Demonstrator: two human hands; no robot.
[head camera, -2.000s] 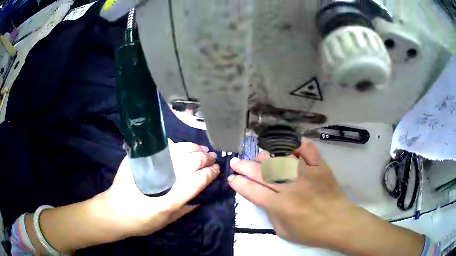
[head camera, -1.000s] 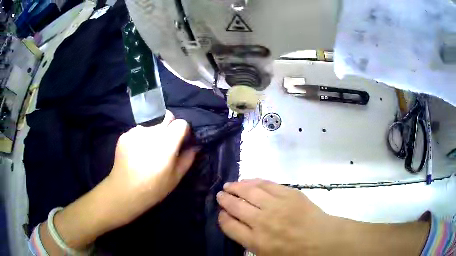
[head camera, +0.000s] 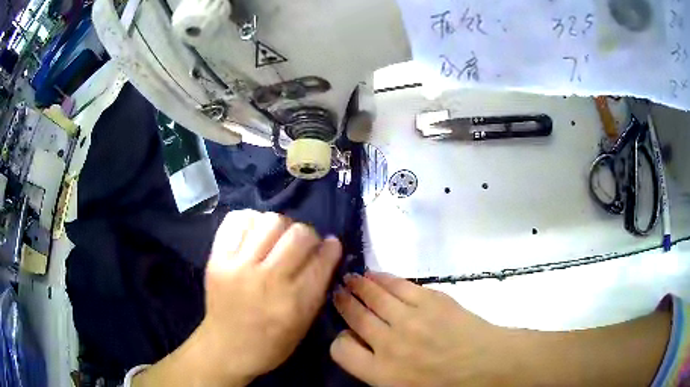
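The dark navy garment cloth (head camera: 144, 249) covers the left of the machine bed, its right edge running toward me from the presser foot (head camera: 343, 168). My left hand (head camera: 268, 287) is on the cloth with fingers curled, thumb and fingertips pinching it near the edge. My right hand (head camera: 408, 325) lies at the cloth's edge, fingertips on the edge beside my left hand; its hold on the cloth is partly hidden. Both hands are in front of the presser foot, nearer to me. The cream tension knob (head camera: 309, 159) hangs left of the foot.
The machine head (head camera: 333, 38) fills the top. The lamp (head camera: 193, 178) is left of the needle area. Thread snips (head camera: 507, 127), scissors (head camera: 632, 178) and a pen (head camera: 660, 181) lie on the right. A handwritten note (head camera: 499, 68) hangs at the upper right. Machine parts are at far left.
My left hand has moved right and toward me, from beside the lamp to near my right hand. The cloth by the foot lies flatter. The view has shifted, with more of the note showing.
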